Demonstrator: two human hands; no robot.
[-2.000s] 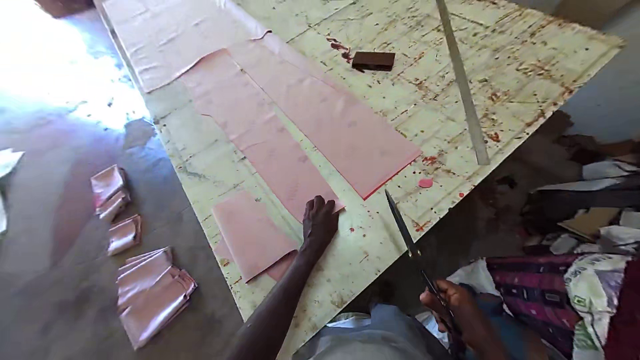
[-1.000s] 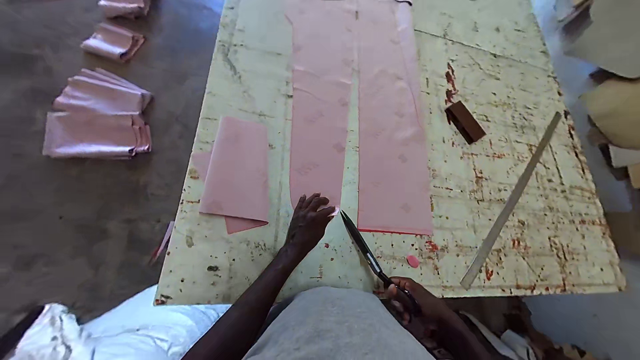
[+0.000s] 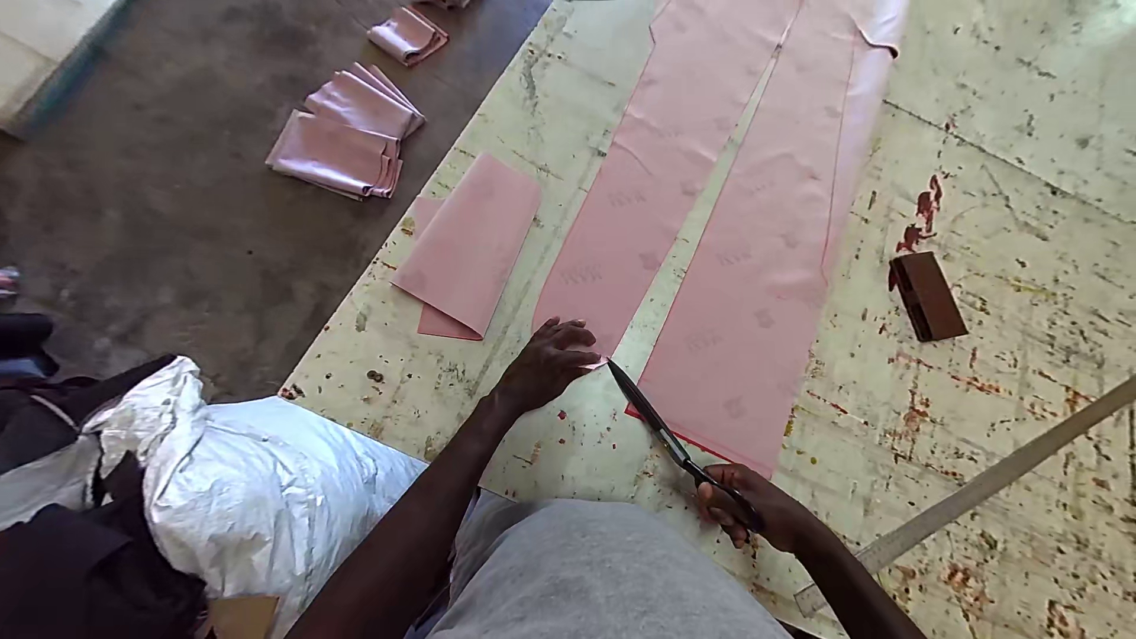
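Observation:
Long pink fabric panels [image 3: 612, 213] lie on the worktable, a narrow gap between two of them. My left hand [image 3: 555, 359] rests at the near end of the left panel, with a small pale tip of cloth by its fingers; whether it pinches the cloth is hard to tell. In my right hand [image 3: 745, 506] are long fabric shears [image 3: 652, 413], fingers through the dark handles. Their tip touches or nearly touches the panel's corner beside my left fingers, and the blades look closed. A folded pink fabric piece [image 3: 475, 248] lies to the left of the panels.
On the right of the stained worktable [image 3: 1021, 222] are a brown block [image 3: 927, 297] and a long metal ruler [image 3: 994, 484]. Folded pink fabric bundles [image 3: 333, 151] lie on the floor beyond the left edge. A stuffed white sack [image 3: 240, 488] stands against the near left side.
The shears and my right hand have moved from beside the right panel to the left panel's corner, where the tip stays. The view has turned. My left hand remains at the panel's end.

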